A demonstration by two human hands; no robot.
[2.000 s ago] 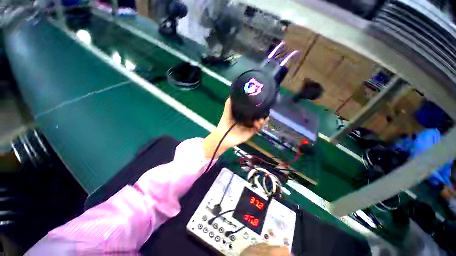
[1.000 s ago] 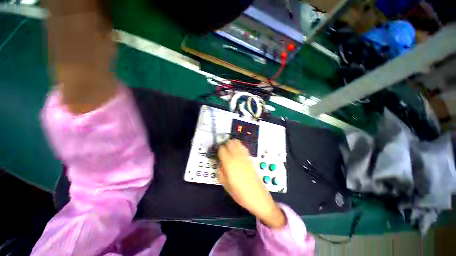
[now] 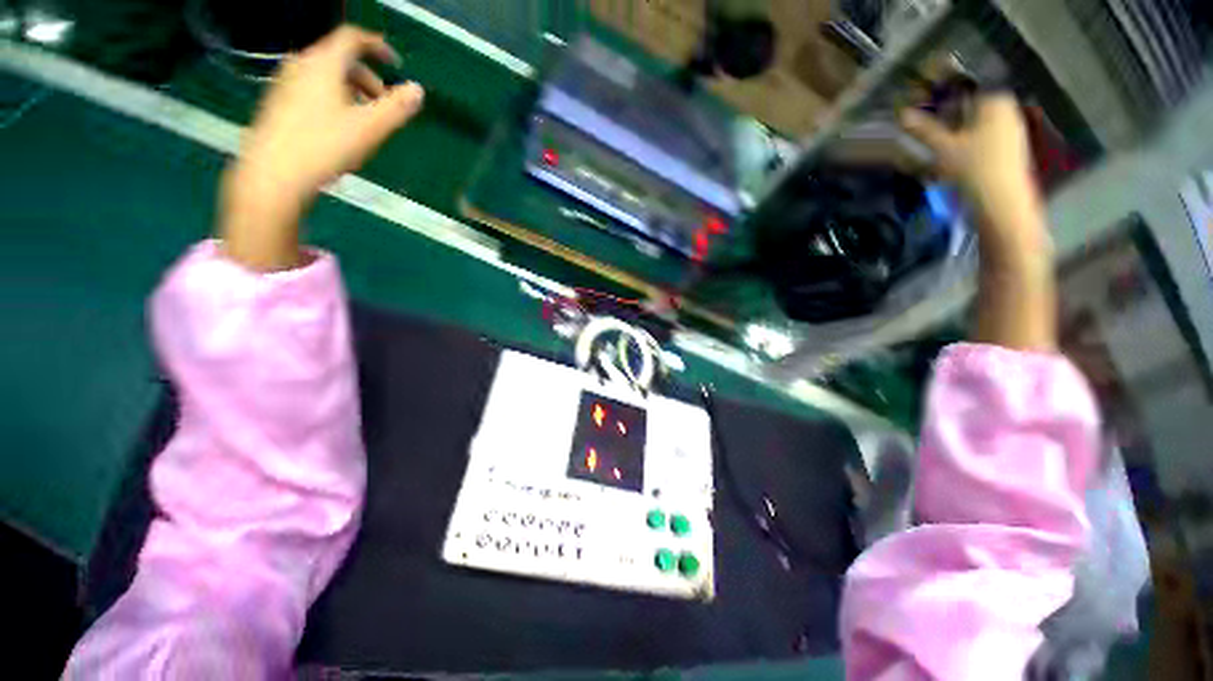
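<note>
The white headphone tester lies on the black mat in the lower middle, with blurred red digits and green buttons at its right end. No plug shows in its sockets. My left hand is raised over the green conveyor at the upper left, fingers apart and empty. A dark round thing, possibly a headphone, lies just beyond it. My right hand is stretched out at the upper right near the metal post, blurred; whether it holds anything cannot be told. Black headphones or cables lie left of it.
Coiled white-yellow leads lie behind the tester. A blue-grey bench instrument with red lights stands on a wooden-edged board. A slanting metal post rises at the right. Grey bags lie at the right edge. A thin dark cord lies on the mat.
My left hand no longer has the headphone it held two seconds ago. My right hand has left the tester and reached up and right. The cables plugged into the tester are gone.
</note>
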